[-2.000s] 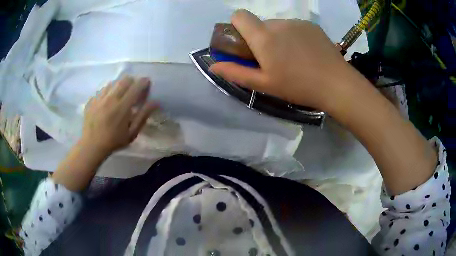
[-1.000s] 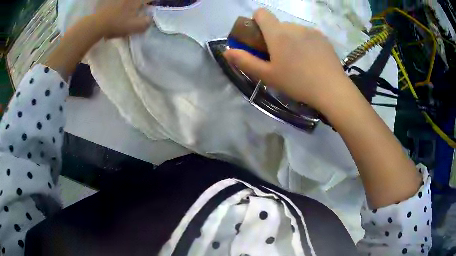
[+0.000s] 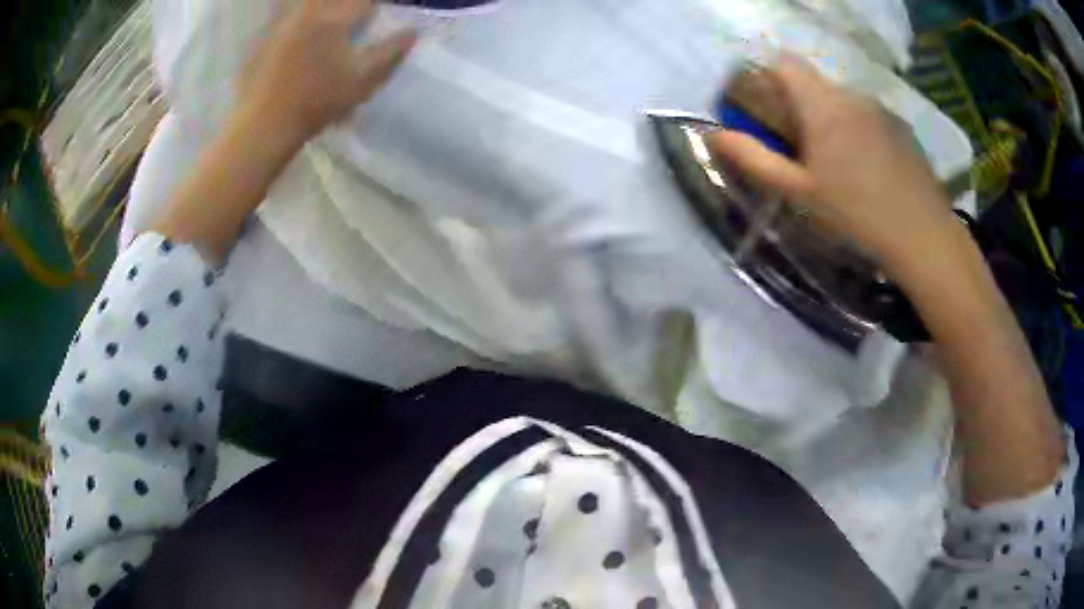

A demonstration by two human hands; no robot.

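Note:
A white garment (image 3: 511,155) lies spread over the board, with loose folds hanging toward me. A small dark patch of the board (image 3: 446,4) shows at the top edge. My right hand (image 3: 832,155) is closed around the handle of the steam iron (image 3: 761,232), whose shiny pointed metal body points up and left on the right part of the cloth. My left hand (image 3: 315,60) is at the upper left on the garment, blurred, with its fingers spread; whether it pinches any cloth cannot be told.
Yellow cords (image 3: 1040,143) and dark equipment stand at the right edge. A slatted pale surface (image 3: 107,125) is at the upper left. A dark strip (image 3: 297,393) lies near my left forearm, and my body is at the bottom.
The iron has moved right in my right hand. My left hand went from the middle left to the upper left, and the garment has shifted and bunched into folds.

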